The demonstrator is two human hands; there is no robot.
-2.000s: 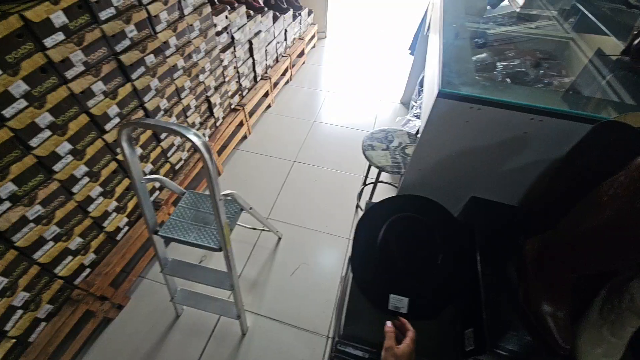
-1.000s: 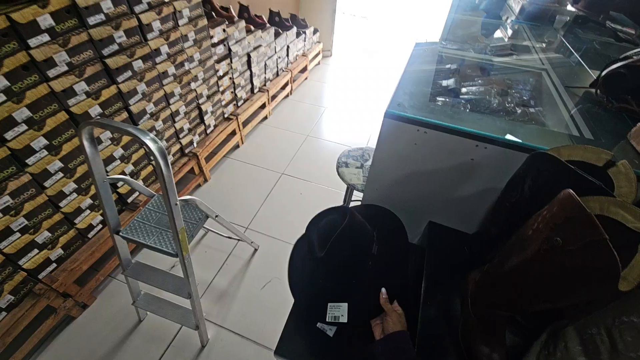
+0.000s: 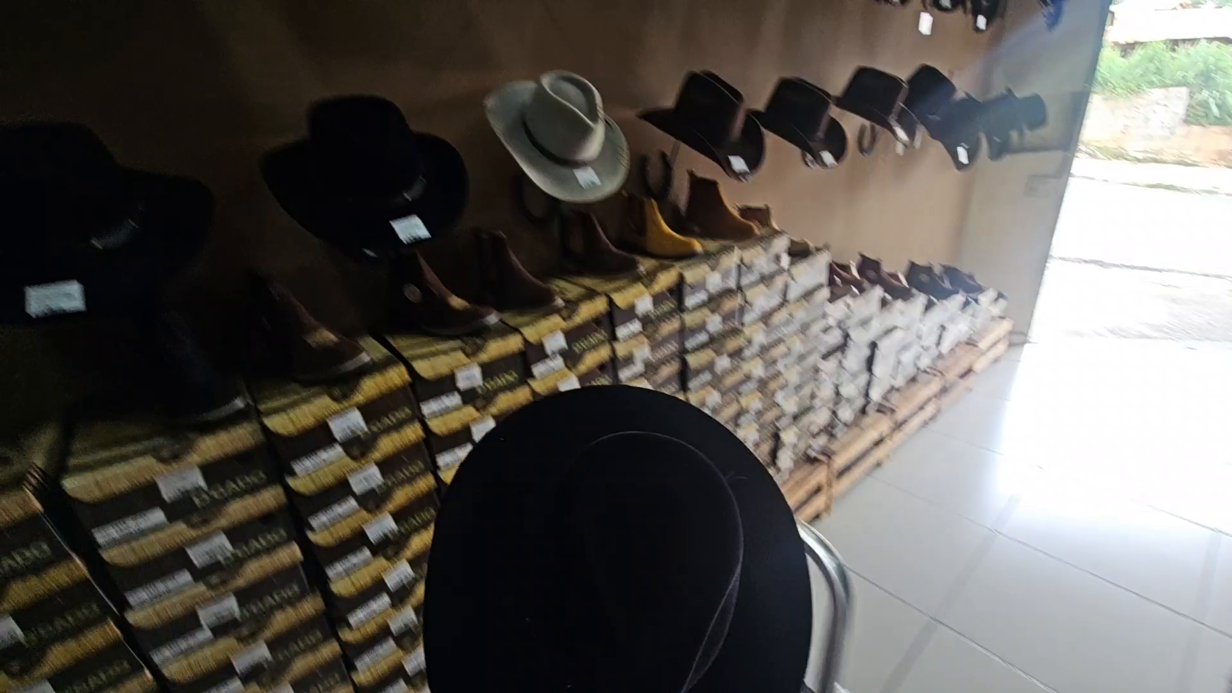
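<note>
A black brimmed hat (image 3: 616,549) fills the lower middle of the head view, its crown toward me, in front of the stacked shoeboxes. Neither of my hands shows in this frame, and what supports the hat is hidden below the frame's edge. On the wall behind hangs a row of tagged hats, among them a light grey cowboy hat (image 3: 568,125), a black hat (image 3: 371,173) to its left and a dark hat (image 3: 712,115) to its right.
Stacked shoeboxes (image 3: 356,500) run along the wall, with ankle boots on top, one of them a yellow boot (image 3: 662,231). Wooden pallets (image 3: 866,438) lie under the far stacks. The curved metal frame of a step stool (image 3: 834,587) rises behind the hat. Tiled floor (image 3: 982,568) reaches a bright doorway.
The view has swung left and up to the wall of hats. The black hat, earlier low beside the glass counter with a hand at its brim, now stands before the shoeboxes; that hand is out of view.
</note>
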